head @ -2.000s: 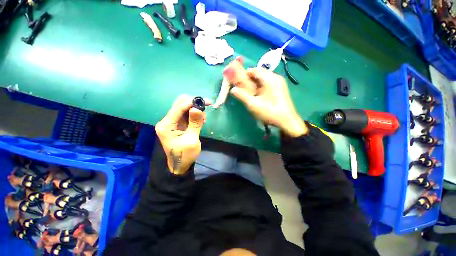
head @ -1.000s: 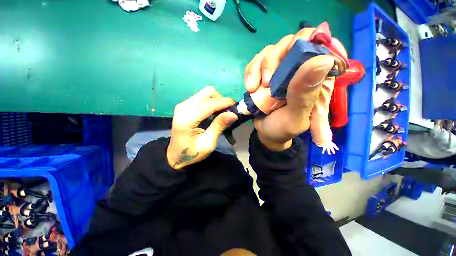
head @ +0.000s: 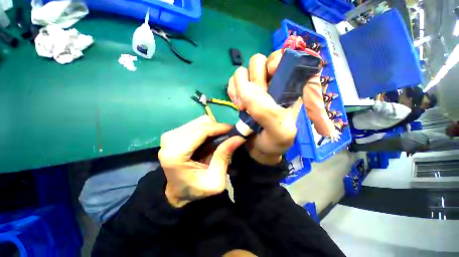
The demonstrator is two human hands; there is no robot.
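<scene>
My right hand (head: pixel 266 103) grips the figure body, which has pink-red hair, a navy boxy block (head: pixel 294 75) and a pale outstretched arm (head: pixel 317 103). My left hand (head: pixel 194 160) pinches a black leg (head: pixel 219 143) against the lower end of the body, at a pale band by the dark skirt. The leg meets the body there; the exact joint is hidden by my fingers. Most of the leg is covered by my left hand. Both hands are bare and close together at the bench's front edge.
Yellow-handled side cutters (head: pixel 206 100), a glue bottle (head: pixel 144 40), dark-handled pliers (head: pixel 173 46), a small black block (head: pixel 235 56) and crumpled white wipes (head: pixel 61 43) lie on the green bench (head: pixel 75 110). A blue tray (head: pixel 334 148) of figures stands right. A person in light clothing (head: pixel 385 114) is beyond.
Two seconds ago the hands were apart; now leg and body are together. Since one second ago the view has tilted, the cutters have come into view, and the grip looks much the same.
</scene>
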